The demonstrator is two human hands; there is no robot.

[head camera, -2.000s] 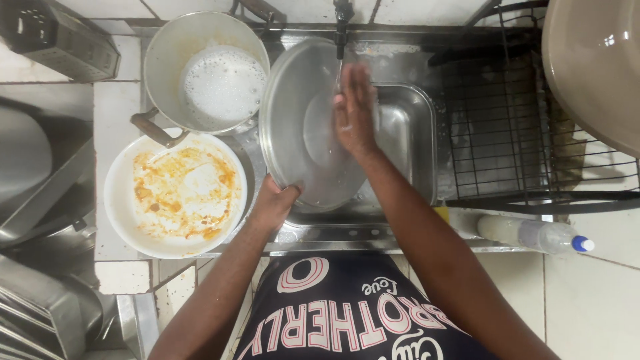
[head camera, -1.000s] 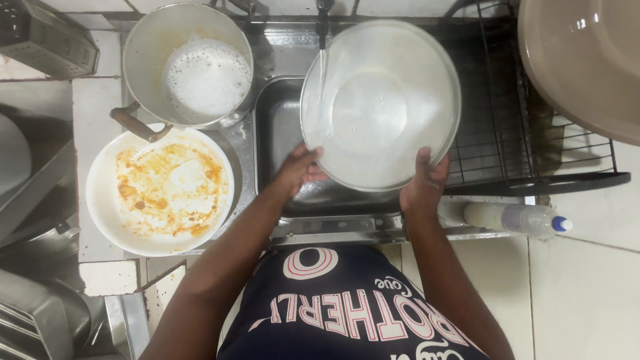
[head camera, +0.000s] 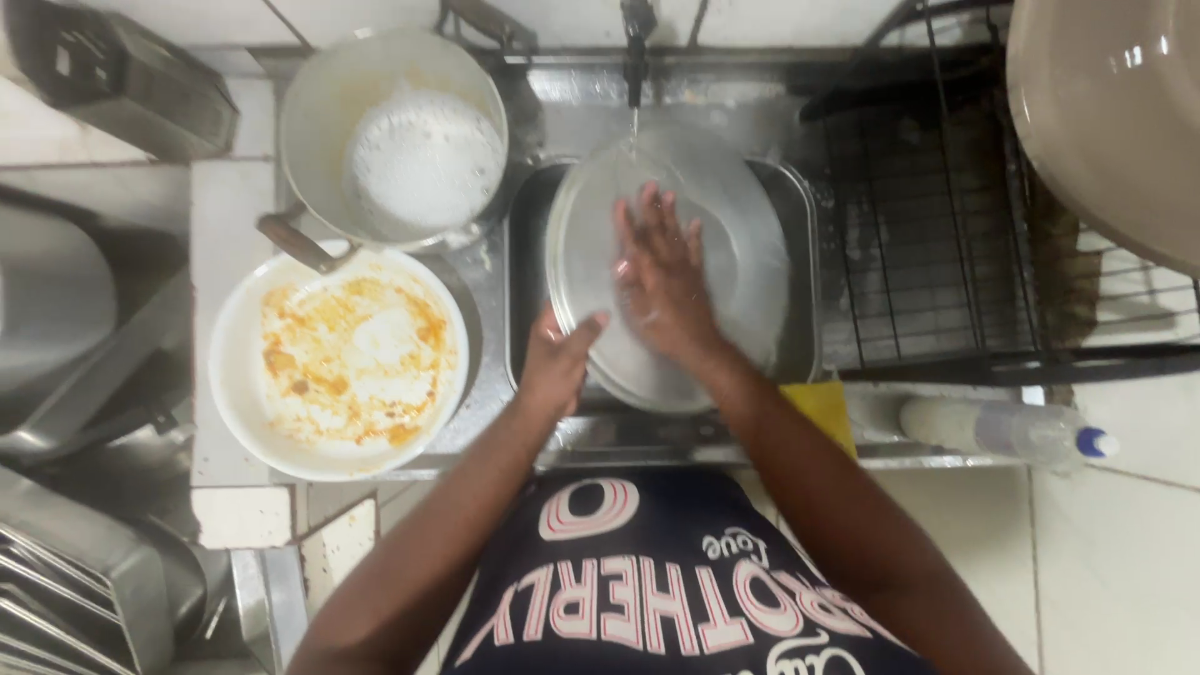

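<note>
A large round metal lid [head camera: 741, 253] is tilted over the sink basin [head camera: 802, 328], beneath a thin stream from the black faucet [head camera: 637, 56]. My left hand [head camera: 560, 361] grips its lower left rim, thumb on top. Flat against the wet surface lies my right hand [head camera: 664, 272], fingers spread and slightly blurred. Left of the basin stands a metal pot [head camera: 309, 141] with foamy water inside and a wooden handle [head camera: 298, 242]. Just below the pot, a white bowl [head camera: 230, 366] bears orange food residue.
A black wire dish rack [head camera: 900, 234] stands on the right, with a large beige basin [head camera: 1106, 122] above it. A yellow cloth or sponge [head camera: 821, 412] and a plastic bottle [head camera: 994, 429] lie along the sink's front edge. A box grater [head camera: 141, 84] is at upper left.
One second ago both hands held the lid by its rim, farther right over the basin. Now the lid is back under the faucet, and my right hand has moved from the rim onto its surface.
</note>
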